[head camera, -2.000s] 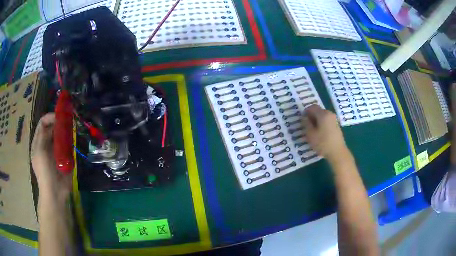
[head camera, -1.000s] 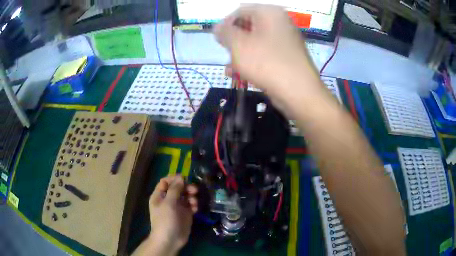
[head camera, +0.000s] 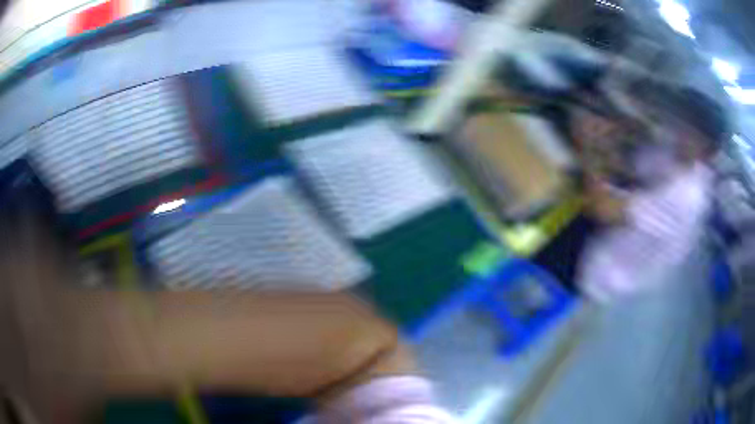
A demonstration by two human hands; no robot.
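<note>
The view is heavily blurred. My right forearm runs from a pale pink sleeve at the bottom centre to the left edge, and no hand or fingers can be made out there. My left hand is not in view. A white parts tray lies just beyond the forearm, its rows of parts smeared. A second parts tray lies farther right. A dark blurred shape at the left edge may be the test fixture, but I cannot tell.
Two more white trays, one at the back left and one at the back centre, lie on the green mat. Brown boards are stacked to the right. A person in pale pink is at the right. A blue frame stands beside the bench edge.
The view has swung right. The cardboard box, my left hand and the clear view of the fixture are gone. My right arm now crosses low to the left edge.
</note>
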